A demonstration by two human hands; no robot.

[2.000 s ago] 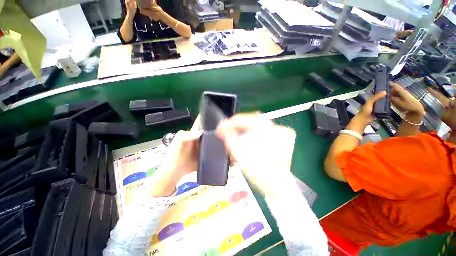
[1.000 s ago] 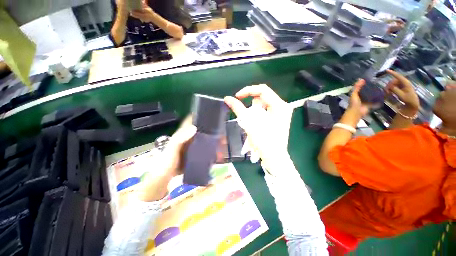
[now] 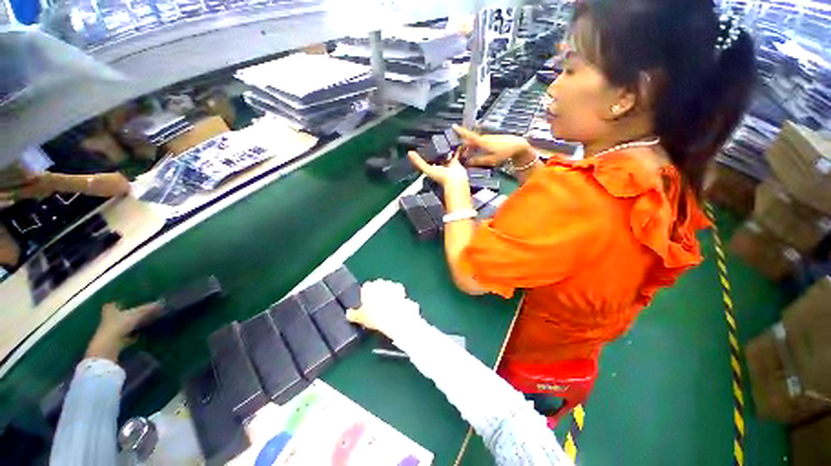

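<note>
Several dark rigid boxes (image 3: 284,346) lie side by side in a row on the green bench, at the upper edge of the printed sheet (image 3: 351,435). My right hand (image 3: 381,308) is at the right end of this row, its fingers on or against the last box; whether it grips the box is unclear. My left hand (image 3: 120,329) is at the left, with its fingers at the near end of another dark box (image 3: 189,298) on the green strip. The left hand is slightly blurred and its grip is partly hidden.
A person in orange (image 3: 583,227) stands close at right, handling a dark box. A round silvery top (image 3: 138,435) is at lower left. More dark boxes (image 3: 421,215) lie near that person. A pale strip edge (image 3: 351,246) crosses the bench. Another person's arm is at far left.
The view has turned right. The opened box is no longer held up between my hands. My left hand has moved to a box at left, my right hand to the row's right end.
</note>
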